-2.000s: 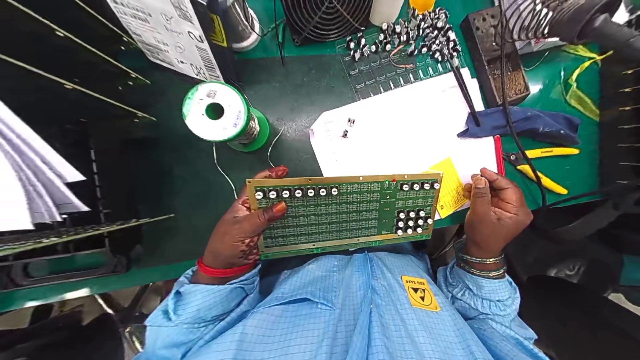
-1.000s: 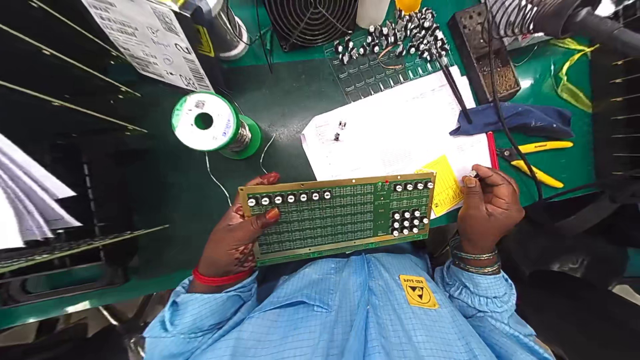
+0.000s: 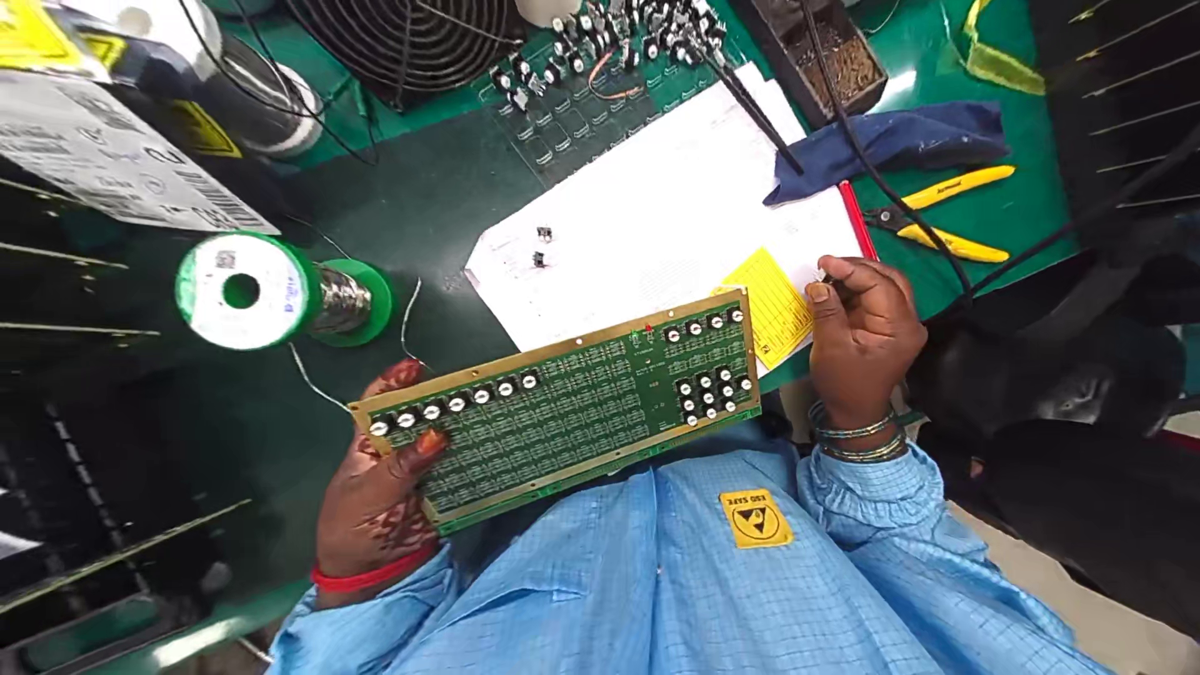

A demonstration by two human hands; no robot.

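My left hand (image 3: 380,487) grips the left end of a long green printed circuit board (image 3: 553,412), thumb on its face. Black push-button switches with white tops stand in a row at its upper left, with four at the upper right and a cluster below them. Right of the board, my right hand (image 3: 862,319) pinches a tiny dark component (image 3: 826,277) between thumb and forefinger, mostly hidden. Two small black components (image 3: 542,246) lie on the white paper (image 3: 637,216) beyond the board. A yellow printed slip (image 3: 769,309) lies between the board and my right hand.
A solder wire spool (image 3: 281,292) stands left on the green mat. Many loose components (image 3: 609,42) lie on a board near a black fan grille (image 3: 408,37). Tweezers (image 3: 750,103), blue cloth (image 3: 891,145), yellow-handled cutters (image 3: 947,217) and a metal tray (image 3: 825,56) are at the right, with black cables crossing.
The board in my left hand has tilted, its right end now higher than its left. My right hand keeps its pinch beside the yellow slip. The view has shifted somewhat.
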